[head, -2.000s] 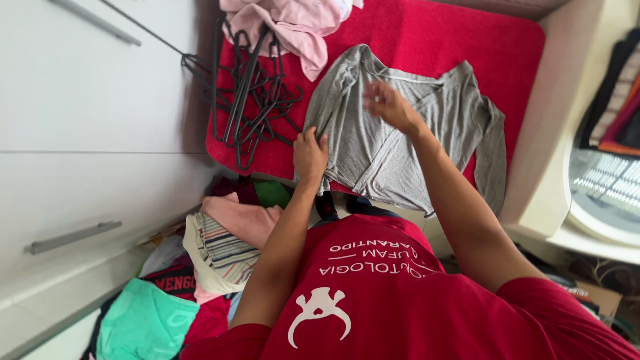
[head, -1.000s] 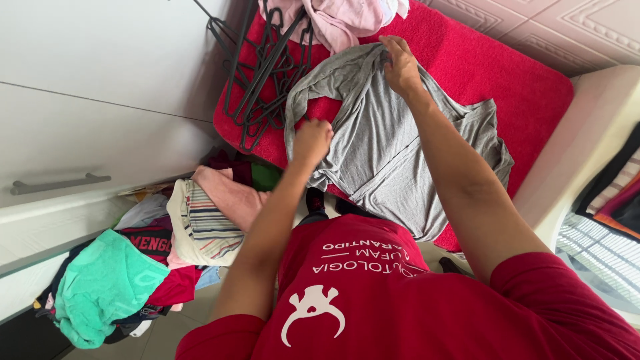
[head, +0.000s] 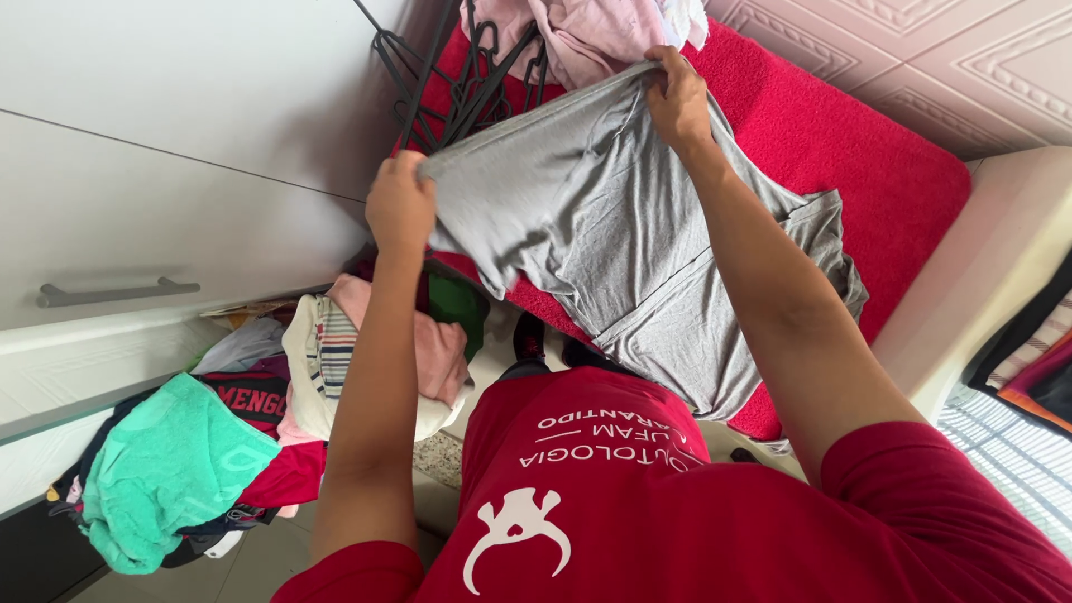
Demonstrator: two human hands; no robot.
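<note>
A grey knit garment (head: 578, 201) is stretched between my two hands over a surface covered with a red towel-like cloth (head: 888, 193). My left hand (head: 404, 201) grips one corner of its edge at the left, near the grey cabinet front. Farther up and to the right, my right hand (head: 680, 94) is closed on the same edge. The lower part of the garment lies on the red cloth and hangs over its near side. Black clothes hangers (head: 473, 92) lie tangled just beyond the left part of the garment, beside a pink garment (head: 586, 33).
A cabinet front with a grey handle (head: 121, 291) stands at the left. Below it is a heap of clothes with a turquoise towel (head: 172, 473) and a striped cloth (head: 335, 343). Pink tiled wall (head: 938, 67) rises at the back right. Folded fabrics (head: 1034, 352) are at the right edge.
Two seconds ago the grey garment lay spread with its sleeves out; now its edge is pulled taut between both hands. My left hand has moved left, toward the cabinet, since one second ago.
</note>
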